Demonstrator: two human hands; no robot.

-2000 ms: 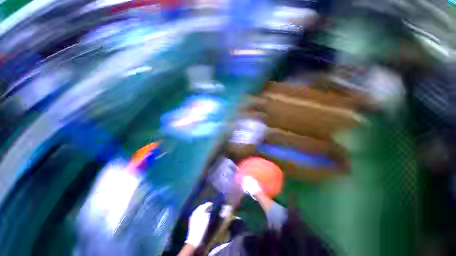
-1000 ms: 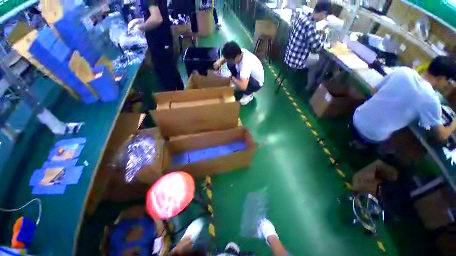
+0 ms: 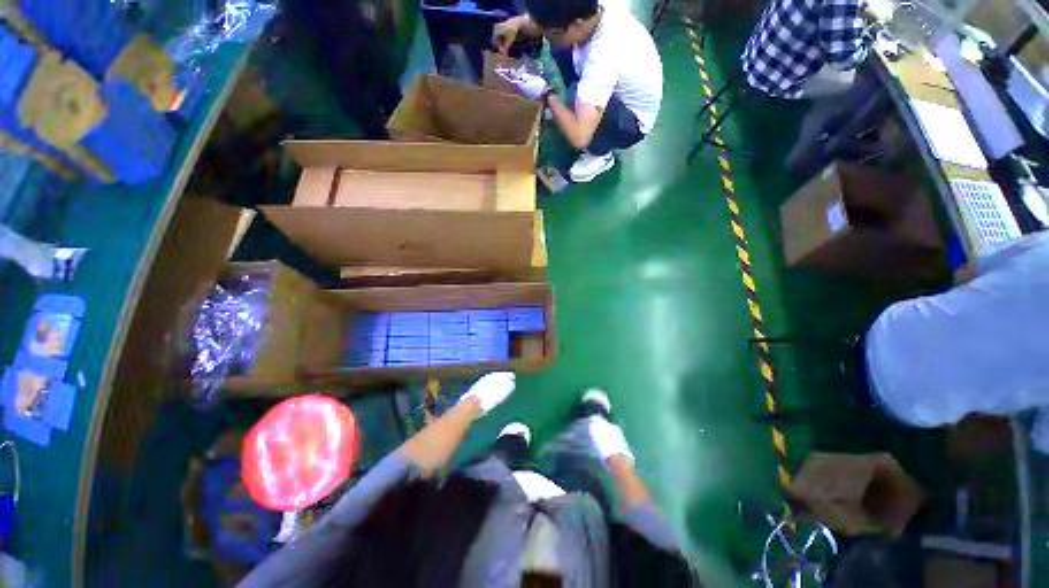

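Note:
My left hand, in a white glove, is low in the centre, just past the near right corner of a long open carton. No object shows clearly in it. Small blue boxes lie in rows inside the carton, with a brown gap at the right end. My right hand, also in a white glove, hangs over the green floor near my shoe. A greyish patch lies beside it; I cannot tell whether it holds something.
A red round stool stands at lower left, by a carton with clear bags. The green bench runs along the left. A person squats beyond the cartons. Another person works at right. A wheeled stool base is at lower right.
The view has moved nearer the cartons and tilted down. My left hand has come forward towards the long carton. The translucent sheet by my right hand is no longer distinct.

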